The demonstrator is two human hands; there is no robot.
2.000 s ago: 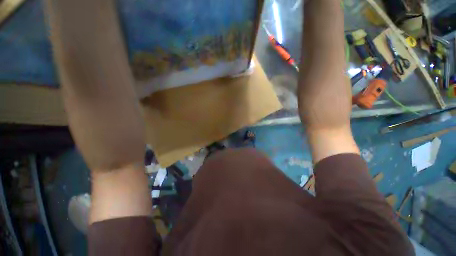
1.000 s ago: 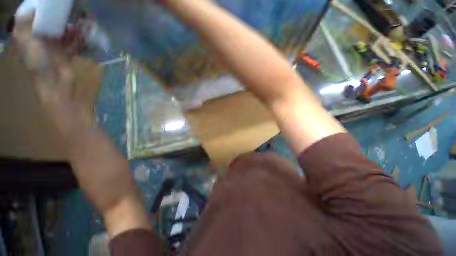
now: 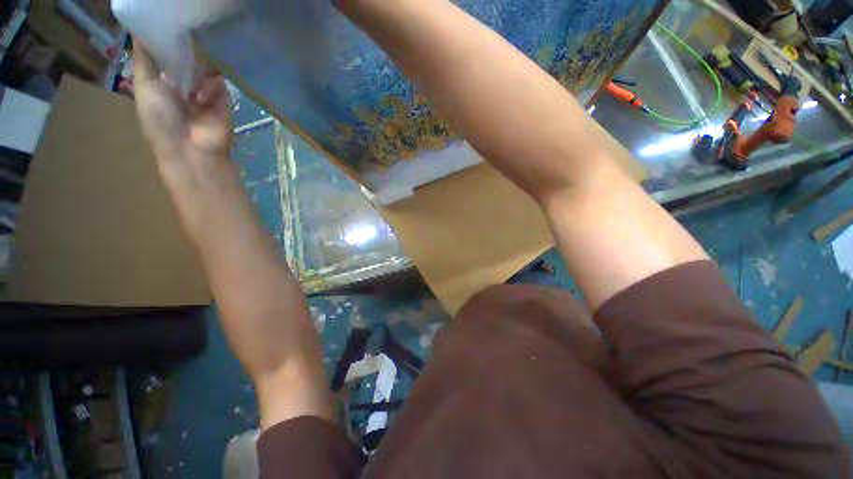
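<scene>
The framed painting (image 3: 402, 122), with a blue and gold textured face and a pale lower strip, lies face up over the table. A white corner piece (image 3: 397, 195) sits on its near left corner. My left hand (image 3: 192, 117) is at the upper left, closed around the underside of a whitish, translucent bubble wrap roll (image 3: 168, 28), beside the painting's left edge. My right forearm crosses over the painting. My right hand is cut off by the top edge. A tan cardboard sheet (image 3: 468, 234) lies partly under the painting and overhangs the table's front edge.
The glass-topped table (image 3: 323, 210) shows left of the cardboard. An orange power tool (image 3: 767, 126), an orange-red slim tool (image 3: 625, 94) and a green hose (image 3: 720, 94) lie on the right. A large brown board (image 3: 103, 206) stands at the left. Scraps lie on the blue-green floor.
Two seconds ago both arms reached up past the picture's top. My left hand then showed at the left with the white roll. The view has shifted, and my right arm now slants across the painting.
</scene>
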